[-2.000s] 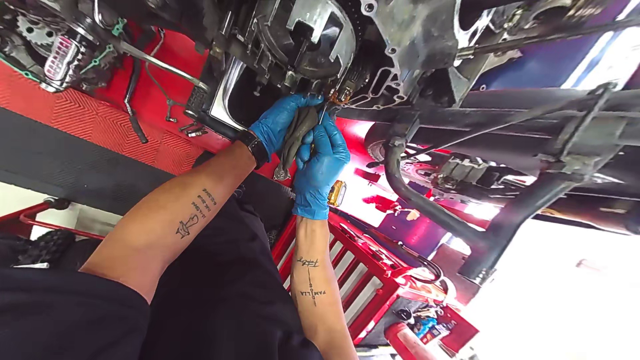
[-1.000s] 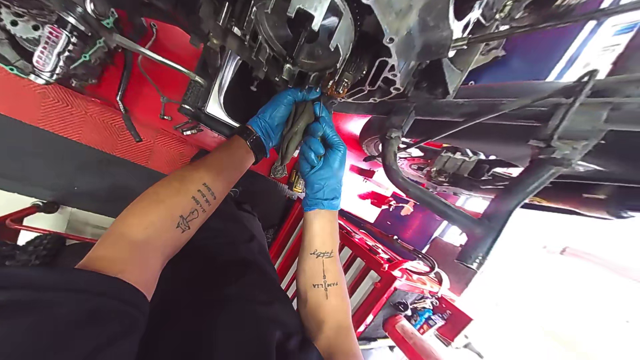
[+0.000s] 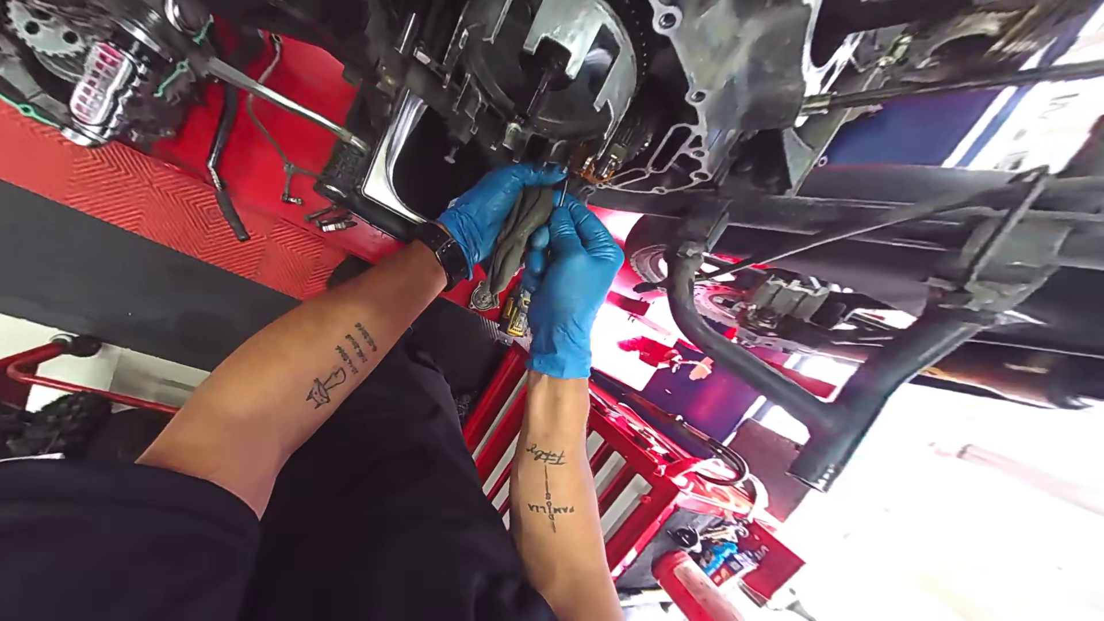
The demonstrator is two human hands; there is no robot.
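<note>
My left hand (image 3: pixel 493 216), in a blue glove, is at the lower edge of an open engine with a dark cloth rag (image 3: pixel 520 237) hanging beside its fingers; whether it grips the rag is hard to tell. Just right of it, my right hand (image 3: pixel 573 267), also gloved in blue, pinches a thin metal rod (image 3: pixel 564 191) that points up at the engine. Above both hands is the round clutch or flywheel housing (image 3: pixel 552 69). A pale gasket (image 3: pixel 664 164) borders the casing to the right. The fingertips of my left hand are partly hidden against the engine.
A red tool cart (image 3: pixel 638 466) stands below right, with small items at its end. Thick dark frame tubes (image 3: pixel 759 371) cross on the right. At left are a red mat (image 3: pixel 172 198), a metal lever (image 3: pixel 285 102), a hose (image 3: pixel 222 164) and an engine part with a spring (image 3: pixel 99 86).
Both hands stay close together under the engine. The fingers of my right hand have shifted a little around the thin rod.
</note>
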